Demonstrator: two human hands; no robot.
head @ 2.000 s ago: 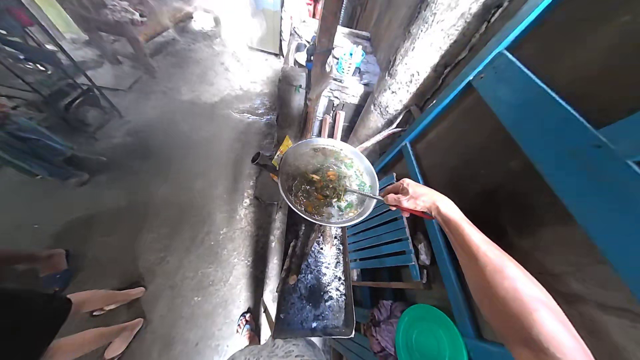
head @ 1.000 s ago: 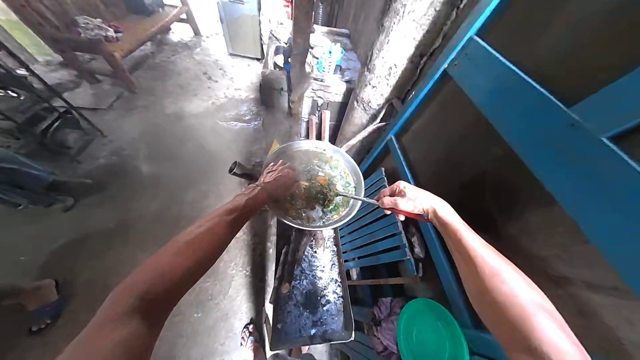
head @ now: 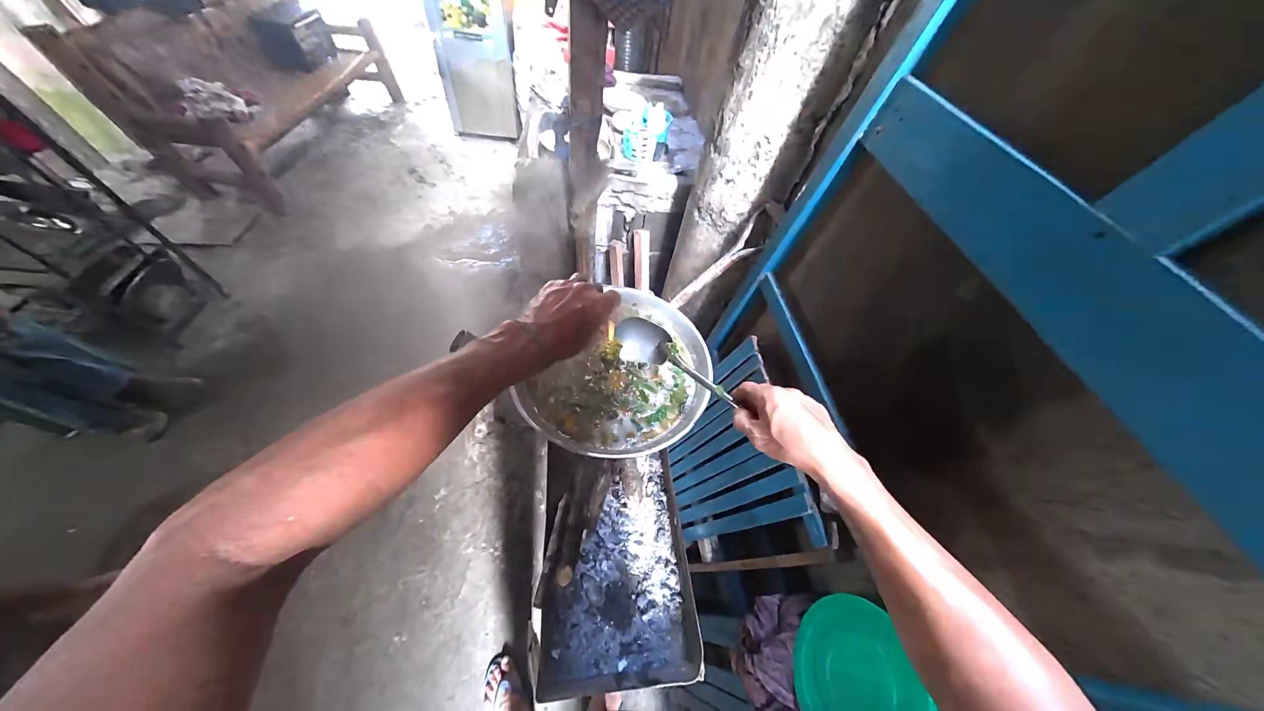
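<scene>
A round metal pan holds steaming food with green leaves and orange pieces, over one end of a long fire tray of ash. My right hand is closed around the handle of a metal ladle, whose bowl is above the food on the pan's far side. My left hand is over the pan's far left part with its fingers bent down near the ladle's bowl; whether it holds something is hidden.
Blue wooden slats and a blue frame stand close on the right. A green plastic basin and a crumpled cloth lie at lower right. A wooden post rises beyond the pan. A wooden bench is at upper left, and a sandalled foot shows below.
My left hand, absent two seconds ago, has moved from the pan's left side to its far side. The ladle's bowl, in the food before, is now lifted and visible.
</scene>
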